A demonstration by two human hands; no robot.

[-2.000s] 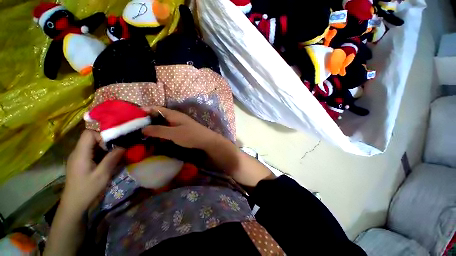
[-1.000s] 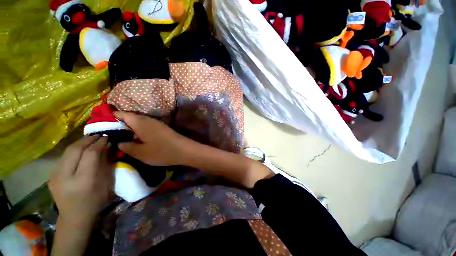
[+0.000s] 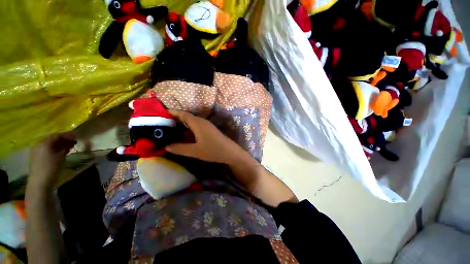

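Note:
A plush penguin (image 3: 165,178) lies face up on the lap, with a red Santa hat (image 3: 151,109), red beak, red scarf with a white end, and white belly. My right hand (image 3: 208,139) holds it at the right side of its head, with the thumb by the scarf. My left hand (image 3: 54,149) is off the toy, at the far left beside the lap. It is blurred and dark, and I cannot tell whether its fingers hold anything.
A floral apron (image 3: 206,219) covers the lap. A yellow sheet (image 3: 56,77) with several penguins lies at the upper left. An open white sack (image 3: 330,139) of penguins stands at the right. Grey sacks (image 3: 438,245) are at the lower right. Another penguin (image 3: 13,224) shows at the left edge.
My left hand has left the penguin's head and moved out to the left. My right hand still holds the toy, whose face now shows. The whole view has shifted.

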